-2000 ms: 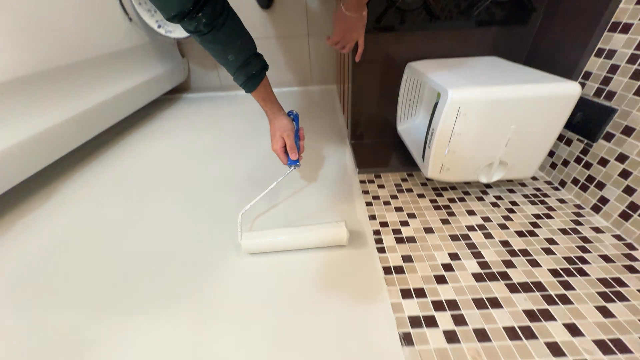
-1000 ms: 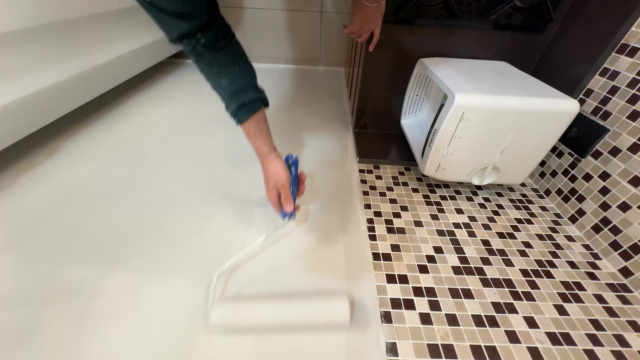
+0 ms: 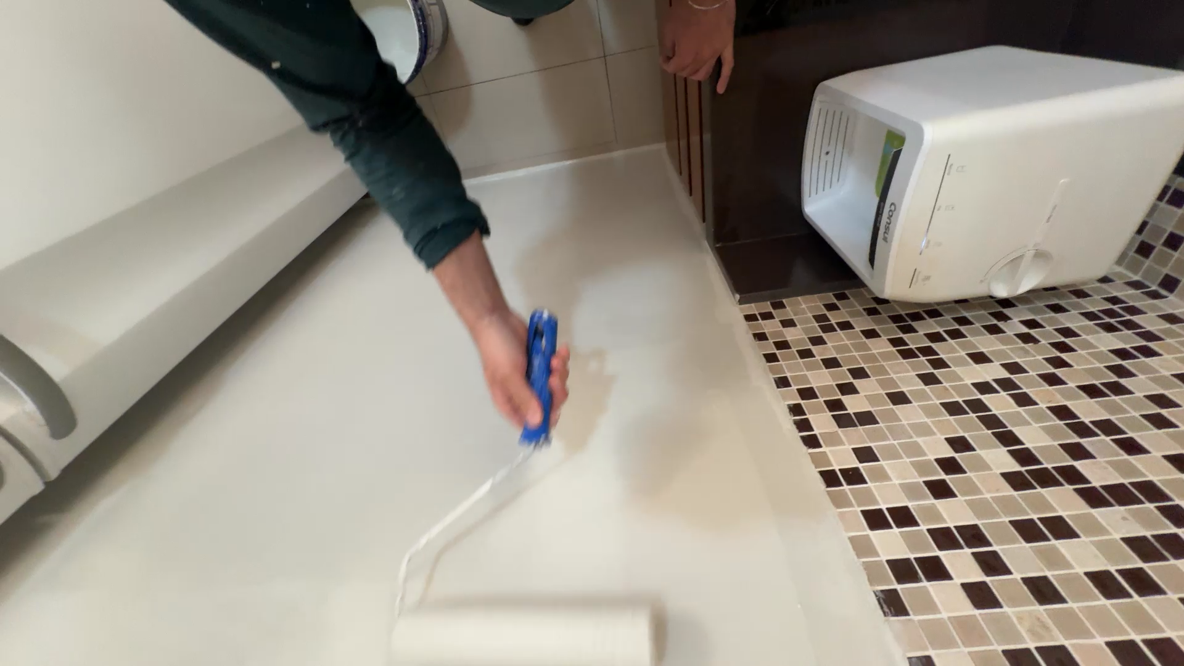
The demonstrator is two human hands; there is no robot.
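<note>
My right hand [image 3: 523, 375] is closed around the blue handle of a paint roller [image 3: 540, 375], its thumb along the grip. A bent wire frame runs from the handle to the white roller sleeve [image 3: 523, 635], which lies across a smooth pale surface [image 3: 305, 444] at the bottom edge, partly cut off. A dark green sleeve covers that arm down to the forearm. Up at the top right, my left hand [image 3: 698, 42] hangs loosely beside a dark edge and slatted strip, holding nothing, with a thin bracelet at its wrist.
A white Consul water dispenser [image 3: 980, 176] occupies the upper right, beside dark panels [image 3: 768, 157]. Brown and beige mosaic tiles [image 3: 1008, 481] border the pale surface. A white bucket [image 3: 430, 37] stands near large beige tiles [image 3: 546, 102]. Along the left runs a white appliance or fixture [image 3: 176, 231].
My right hand has carried the roller down the frame, away from the beige tiles, keeping hold of its handle throughout. My left hand stays by the dark edge. The view has shifted somewhat.
</note>
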